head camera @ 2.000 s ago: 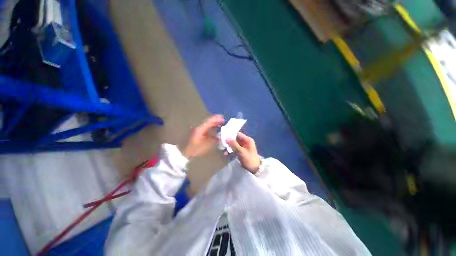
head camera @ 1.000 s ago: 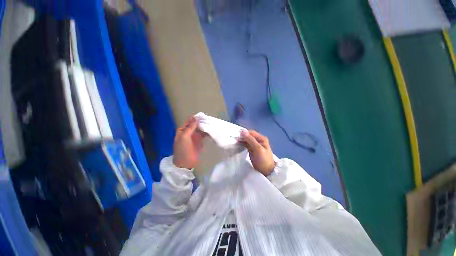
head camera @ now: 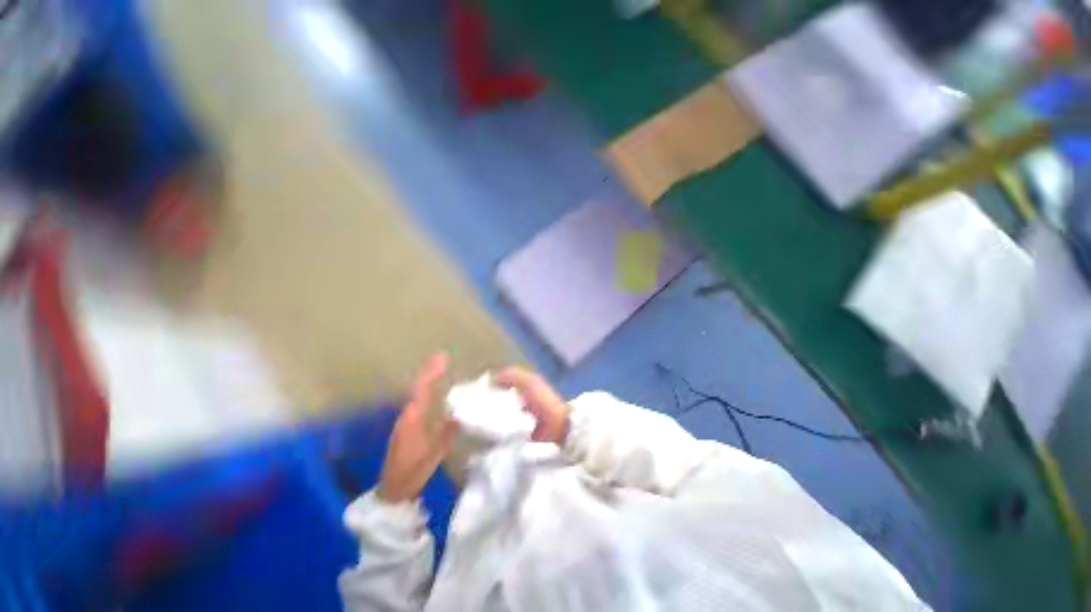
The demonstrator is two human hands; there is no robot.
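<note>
A crumpled white wipe is bunched up between my two hands, close in front of my white gown. My right hand is closed on the wipe from the right, its fingers curled behind it. My left hand is upright at the wipe's left side with its fingers extended; blur hides whether it grips the wipe. The wipe's underside is hidden against the gown.
A green bench runs along the right with white sheets and a brown board on it. A pale box with a yellow patch and dark cables show beside the bench. Blurred blue and red structures are at left.
The wipe was stretched flat between both hands and is now crumpled into a bunch. The hands have come closer together and lower. The view has moved along the aisle.
</note>
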